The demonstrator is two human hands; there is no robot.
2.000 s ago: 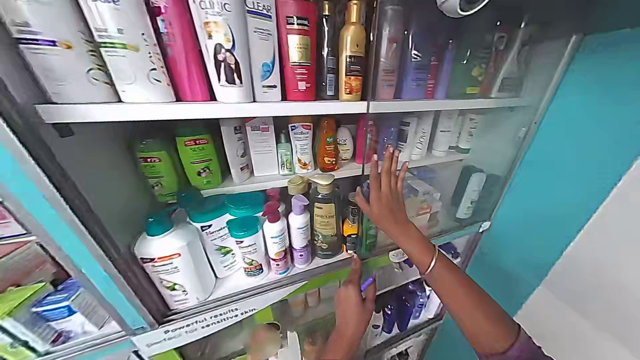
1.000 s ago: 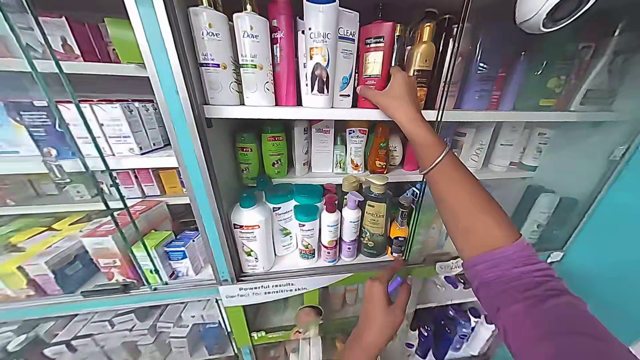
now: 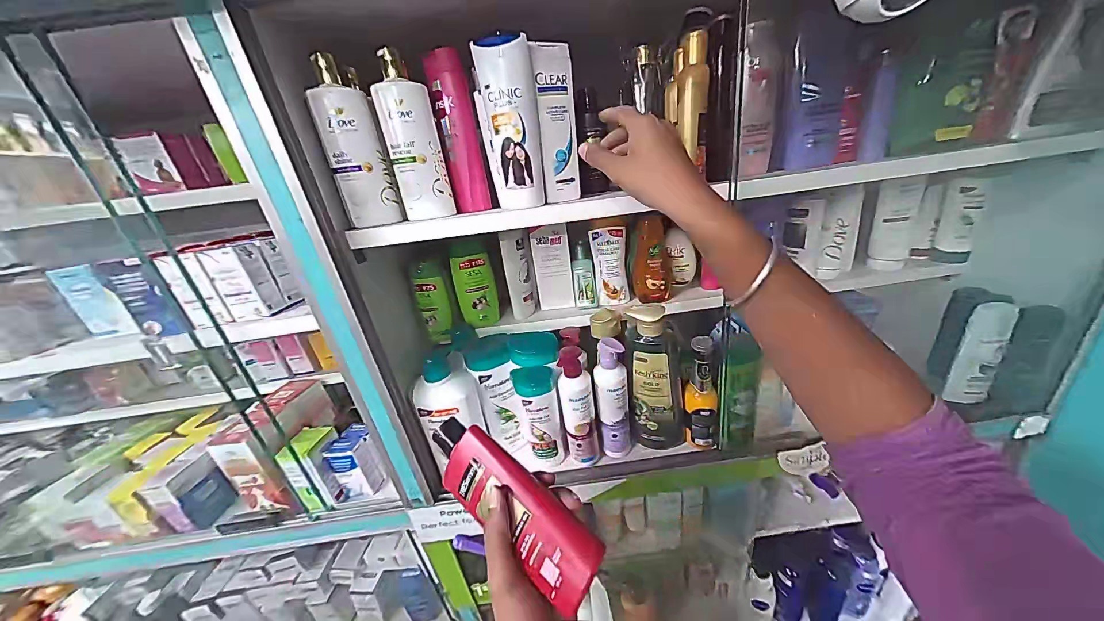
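Note:
A red shampoo bottle with a black cap (image 3: 535, 526) lies tilted in my left hand (image 3: 509, 543), low in front of the shelves. My right hand (image 3: 647, 159) is raised at the top shelf with bent fingers, beside a small dark bottle (image 3: 592, 142) and in front of gold bottles (image 3: 693, 86); whether it touches any is unclear. To its left stand a white Clear bottle (image 3: 555, 121), a white Clinic Plus bottle (image 3: 509, 121), a pink bottle (image 3: 459, 129) and white Dove pump bottles (image 3: 414, 138). The right forearm wears a bangle (image 3: 759, 274).
Green-capped bottles (image 3: 535, 414), small pump bottles (image 3: 612, 397) and a dark green pump bottle (image 3: 655, 379) crowd the lower shelf. Smaller bottles and boxes (image 3: 552, 267) stand on the middle one. Sliding glass (image 3: 862, 198) covers the right side. Boxes (image 3: 241, 276) fill the left cabinet.
The red bottle, gripped by my right hand on the top shelf a second ago, is now in my left hand. A purple item seen in my left hand earlier is no longer visible there.

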